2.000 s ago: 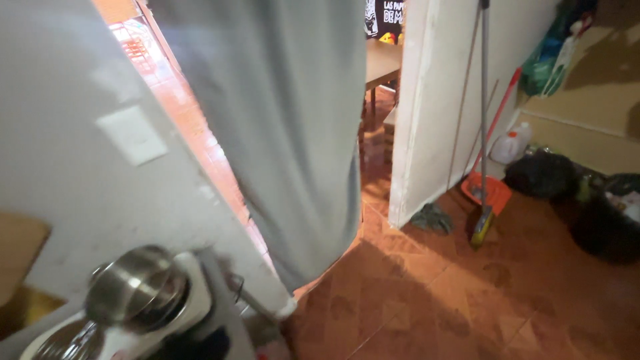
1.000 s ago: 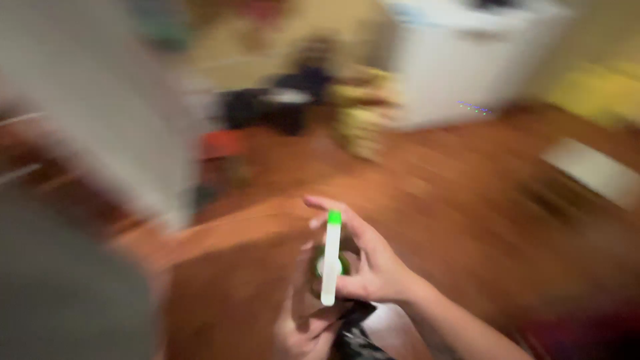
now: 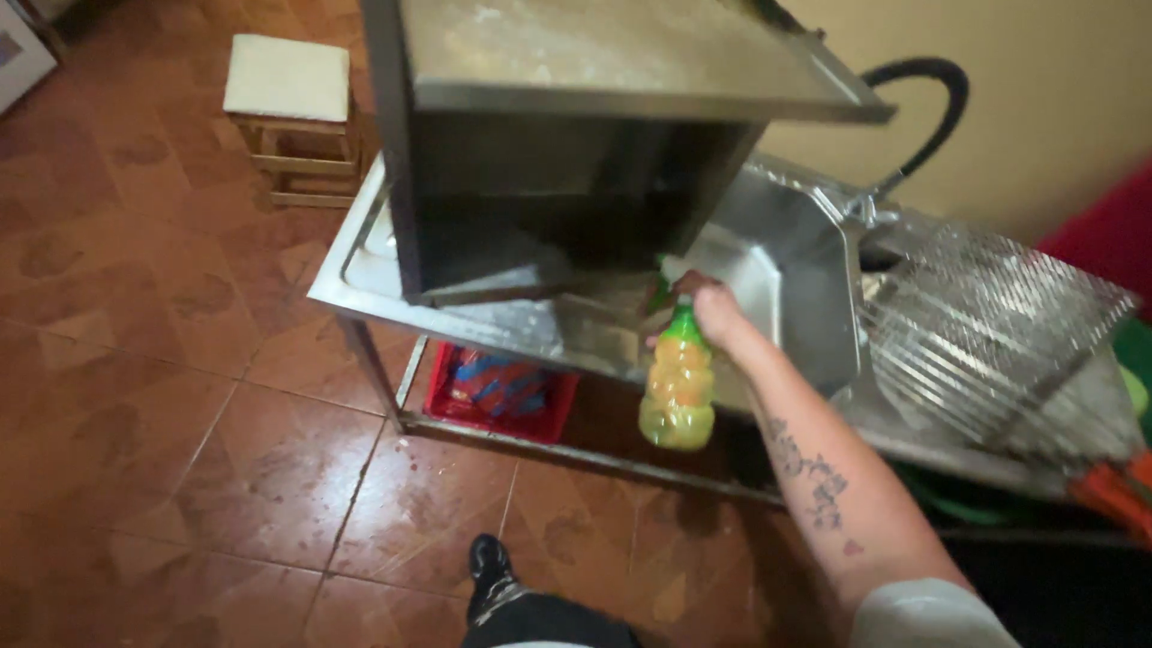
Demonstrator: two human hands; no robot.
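My right hand [image 3: 706, 301] grips the neck of a spray bottle [image 3: 679, 387] with a green top and yellowish liquid, held upright just in front of the sink's front edge. Beyond it a boxy stainless steel appliance housing [image 3: 585, 99], with a dark open cavity, stands tilted on the steel sink unit [image 3: 594, 346]. The bottle's nozzle is near the lower edge of that cavity. My left hand is out of view.
A steel wire rack [image 3: 972, 333] lies right of the sink basin [image 3: 792, 261]; a black hose faucet [image 3: 954, 99] arches behind. Below, a red crate [image 3: 549, 409] holds blue and red packets. A stool with a white seat [image 3: 286, 79] stands at back left. My shoe [image 3: 489, 560] is on the tiled floor.
The view has swung far round to the sink. One second ago both hands were together around a green-and-white object; now only my right hand shows, holding the spray bottle.
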